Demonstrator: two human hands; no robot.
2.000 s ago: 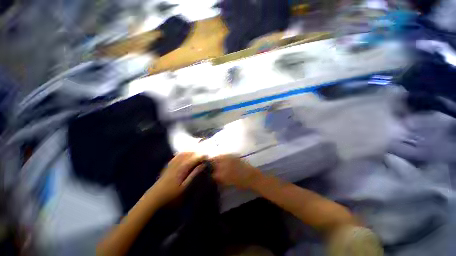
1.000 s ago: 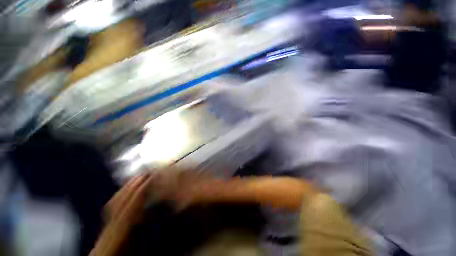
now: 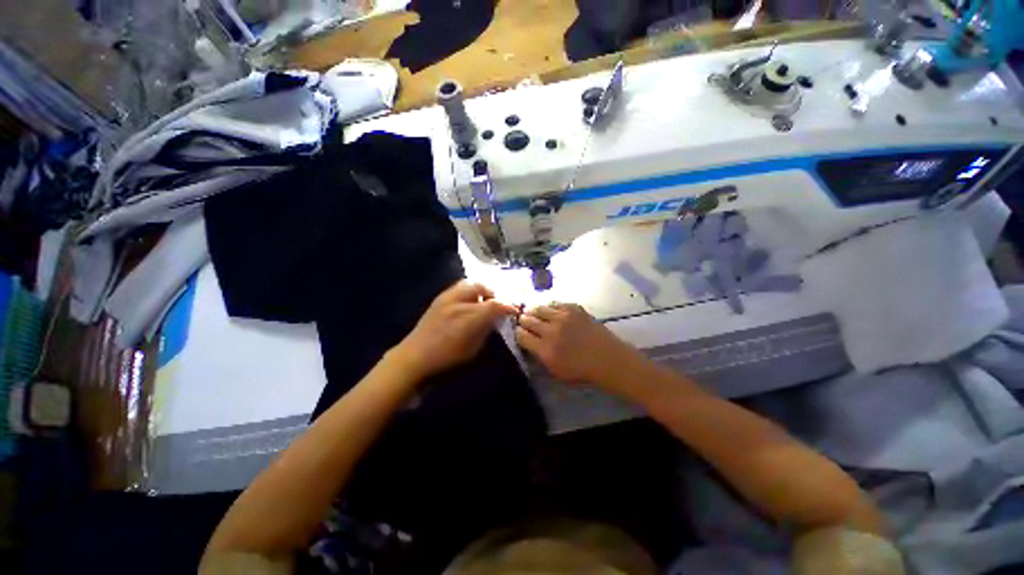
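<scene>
A black fabric panel (image 3: 337, 242) lies left of the needle and hangs over the table's front edge towards my lap. My left hand (image 3: 458, 326) pinches the panel's right edge just in front of the presser foot (image 3: 541, 275). My right hand (image 3: 567, 340) is beside it, fingertips nearly touching the left ones, pinching the same edge at a small dark bit. What exactly lies between the fingertips is too small to tell. The white sewing machine head (image 3: 674, 140) with a blue stripe stands behind my hands, its needle area brightly lit.
Grey fabric scraps (image 3: 719, 258) lie on the bed under the arm. A pale cloth piece (image 3: 915, 298) is at the bed's right end. Grey garments (image 3: 898, 427) are heaped at right. A grey and black bundle (image 3: 197, 169) lies at left rear. Black cut pieces (image 3: 444, 28) lie behind the machine.
The view has swung about and is now sharp. Both hands stay close together by the needle on the black fabric; the right forearm is angled lower than one second ago.
</scene>
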